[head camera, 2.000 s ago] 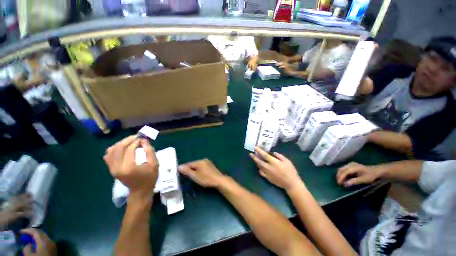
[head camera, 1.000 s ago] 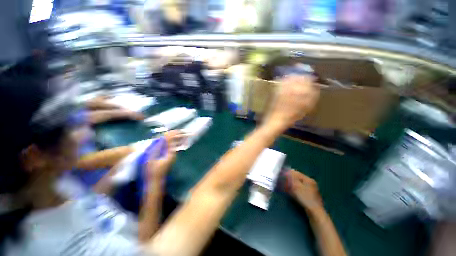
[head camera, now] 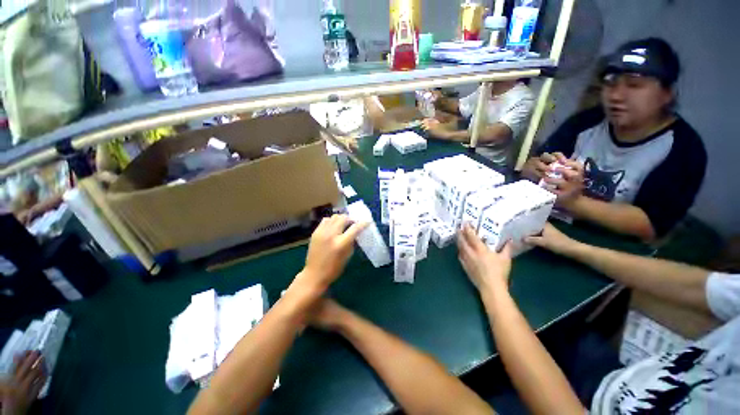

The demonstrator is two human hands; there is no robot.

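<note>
My left hand [head camera: 329, 247] reaches forward, its fingers closed on the upper end of a slim white unit box [head camera: 369, 235], which leans beside the packed boxes. My right hand [head camera: 318, 314] is low over the table behind my left forearm; its fingers are mostly hidden and I cannot tell whether it holds anything. Several white cartons [head camera: 193, 336] lie side by side on the green table, left of my left forearm. Packed unit boxes [head camera: 458, 186] stand in a dense group to the right, one narrow box [head camera: 405, 247] at their front.
A large open brown carton [head camera: 235, 194] with small grey and white pieces stands behind my hands. A neighbour's hands [head camera: 487, 255] touch the boxes at right. Another person's hand [head camera: 26, 374] is at far left. A shelf [head camera: 284, 87] with bottles and bags crosses above the table.
The view has swung left and back right. My left hand, which held a small white card, is now at a box by the pile. The neighbour's hands have moved onto the packed boxes.
</note>
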